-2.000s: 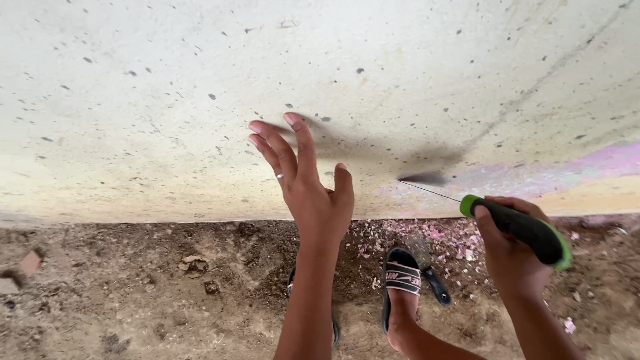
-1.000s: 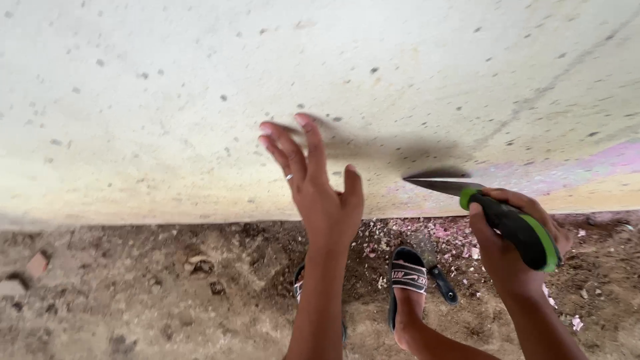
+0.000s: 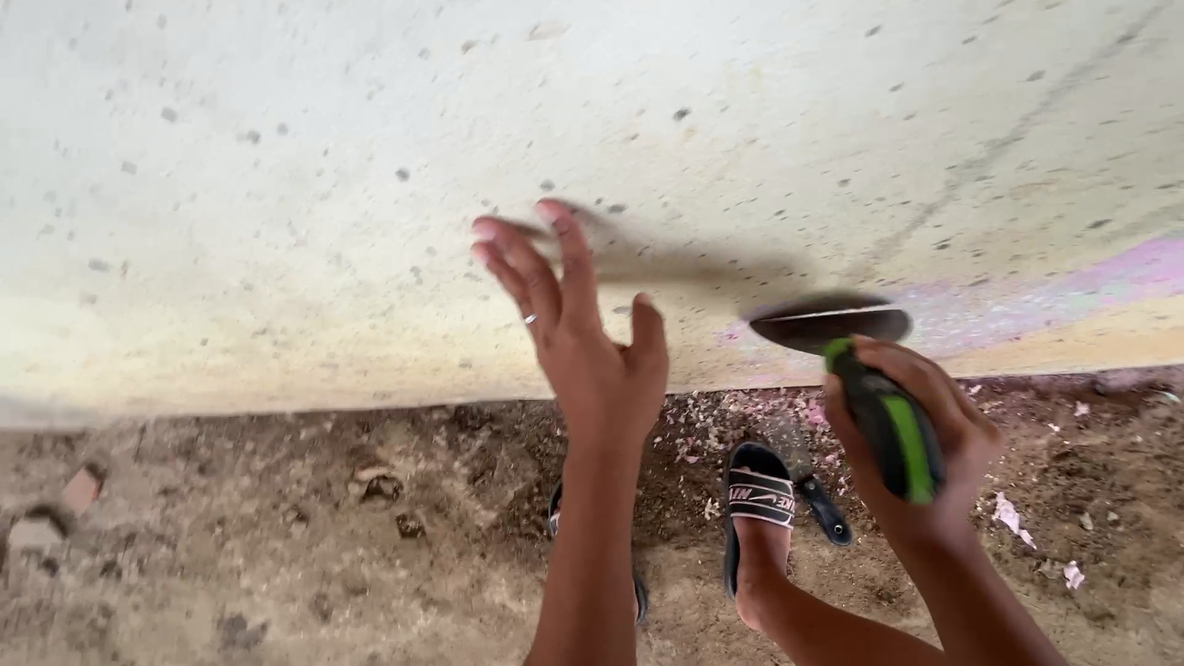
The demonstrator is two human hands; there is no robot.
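My right hand (image 3: 916, 416) is closed around the black and green handle of a scraper (image 3: 832, 324), whose dark metal blade lies close against the pale wall (image 3: 416, 185), at the edge of a pink-purple patch (image 3: 1045, 296). The blade is a little blurred. Left of it, my left hand (image 3: 592, 342) has its fingers spread and holds nothing; its fingertips are at the wall and a ring sits on one finger. Shadows of the hand and blade fall on the wall.
Pink and white paint flakes (image 3: 758, 407) litter the dirt floor (image 3: 277, 555) along the wall's base. A dark-handled tool (image 3: 823, 509) lies beside my sandalled foot (image 3: 760, 518). The other foot is mostly hidden behind my left arm. Broken pieces (image 3: 83, 490) lie at the far left.
The scraper blade has turned: it showed as a thin line, then a narrow wedge, and now shows its broad face. My left hand stays spread at the wall.
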